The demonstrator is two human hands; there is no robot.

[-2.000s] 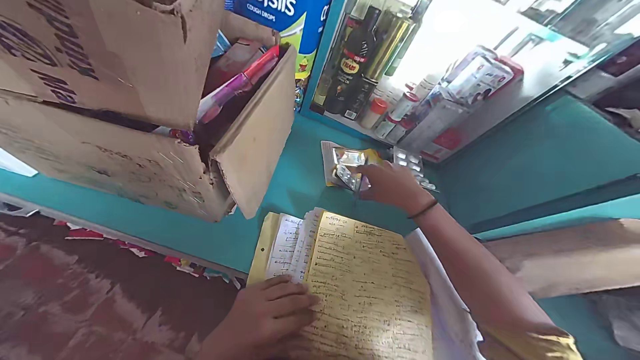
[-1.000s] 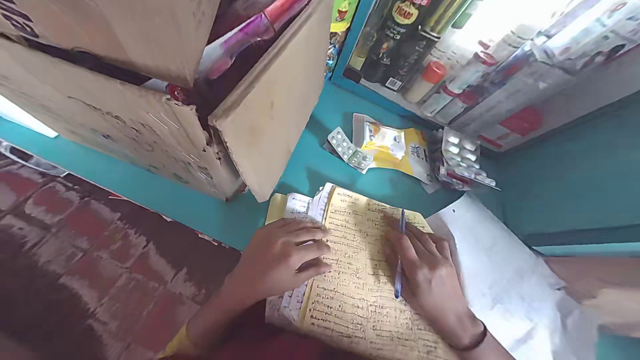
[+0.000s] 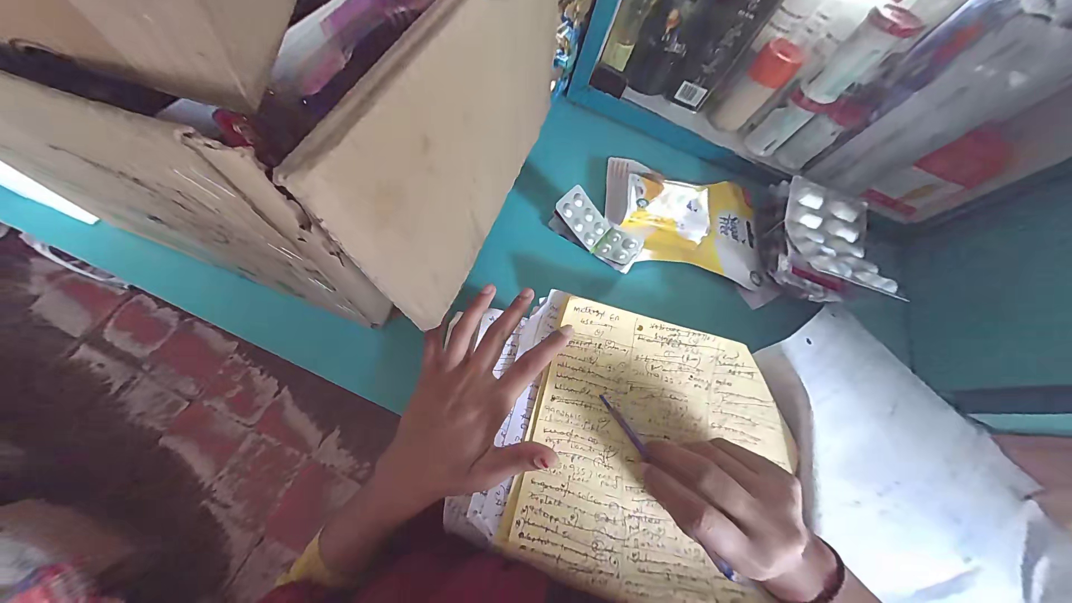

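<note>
An open notebook with yellowed, handwritten pages (image 3: 670, 394) lies on the teal counter. My right hand (image 3: 729, 502) rests over its lower right part and grips a blue pen (image 3: 622, 425), whose end points up and left across the page. Spread over the notebook's left edge and the loose sheets there is my left hand (image 3: 477, 402), fingers apart and holding nothing. Beyond the notebook lie a small blister pack of tablets (image 3: 586, 219), a yellow and white packet (image 3: 691, 222) and a stack of blister packs with large white tablets (image 3: 829, 234).
A cardboard box (image 3: 419, 159) with its flap raised stands at the left, packets inside. Bottles and tubes (image 3: 754, 84) fill a blue-framed case at the top right. A white sheet (image 3: 888, 444) lies right of the notebook. Worn red brick floor (image 3: 209, 419) shows at lower left.
My right hand was at the packets two seconds ago; it is now over the notebook with the pen. Since one second ago the pen has tilted leftward and my left hand's fingers have spread.
</note>
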